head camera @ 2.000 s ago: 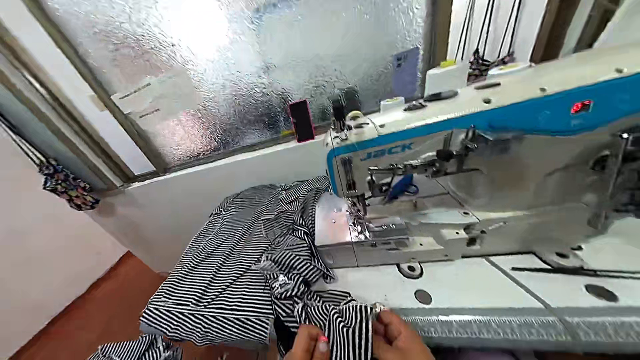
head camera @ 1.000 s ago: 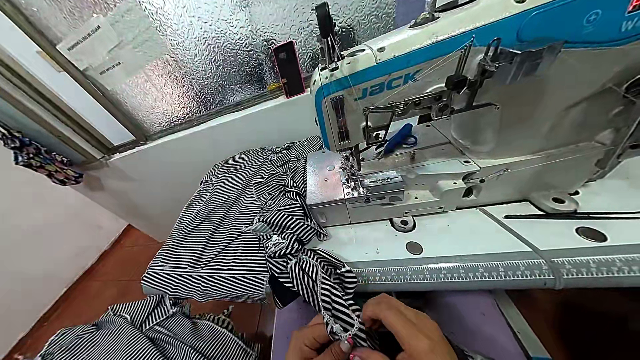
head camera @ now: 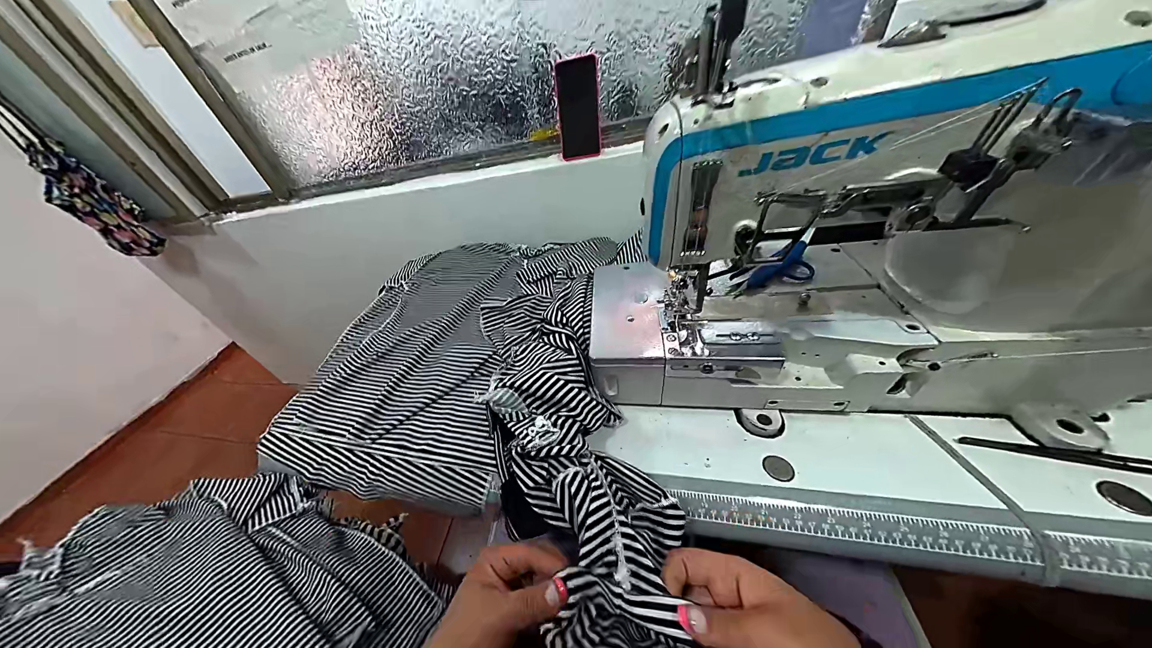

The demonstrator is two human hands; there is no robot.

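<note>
A strip of black-and-white striped knit fabric (head camera: 598, 517) hangs over the front edge of the sewing table. Its lower end is pinched between thumb and fingers of my left hand (head camera: 513, 594) and of my right hand (head camera: 751, 598), with a pale seam running between them. The strip joins a bunched, twisted stretch of the same cloth beside the machine bed. A JACK industrial sewing machine (head camera: 810, 171) stands behind my right hand, and no cloth shows under its needle area (head camera: 688, 315). More striped fabric (head camera: 405, 378) lies spread left of the machine bed.
Another striped fabric pile (head camera: 207, 567) is at the lower left. Blue-handled scissors (head camera: 783, 267) lie behind the needle area. A measuring tape (head camera: 855, 531) runs along the table's front edge. A phone (head camera: 578, 106) leans against the textured window, and a floral cloth item (head camera: 99, 198) hangs at left.
My hands have moved along the striped cloth and now hold it farther apart than one second ago. The lower-left pile shows more than two seconds ago, as the view has shifted.
</note>
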